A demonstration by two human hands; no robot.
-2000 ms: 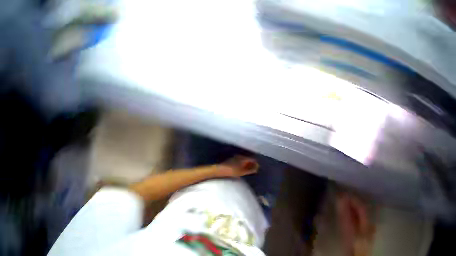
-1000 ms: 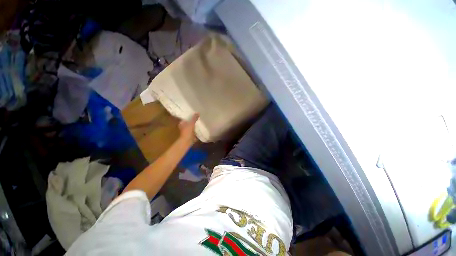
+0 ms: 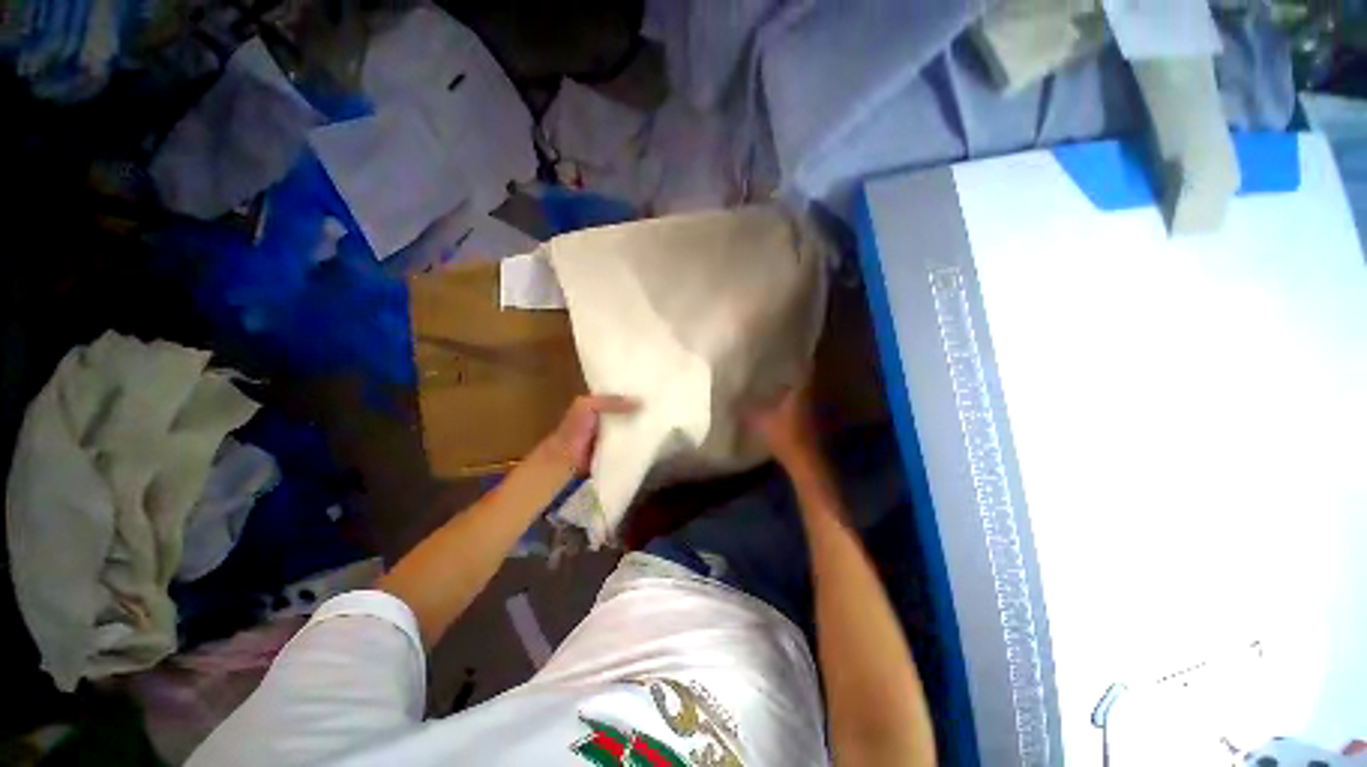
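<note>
A stack of cream cut pieces (image 3: 705, 300) lies over a brown cardboard box (image 3: 495, 367), left of the table edge. Its near left corner is lifted and folded. My left hand (image 3: 582, 432) grips the near left edge of the cloth, thumb on top. My right hand (image 3: 777, 426) is at the near right side of the stack, blurred, and its fingers are partly lost against the cloth. I cannot tell whether it grips a layer. A small white piece (image 3: 531, 282) sticks out at the stack's far left corner.
The white table (image 3: 1139, 450) with its grey ruler edge (image 3: 982, 495) stands on the right. Grey-blue cloth (image 3: 900, 90) is heaped beyond it, with a cream strip (image 3: 1192, 150) hanging over. A crumpled cream heap (image 3: 113, 495) lies at left. Blue plastic (image 3: 285, 300) and pale scraps cover the floor.
The view has turned, so the stack faces me more squarely. My right hand has come into view at the stack. The near left corner of the cloth has been lifted by my left hand.
</note>
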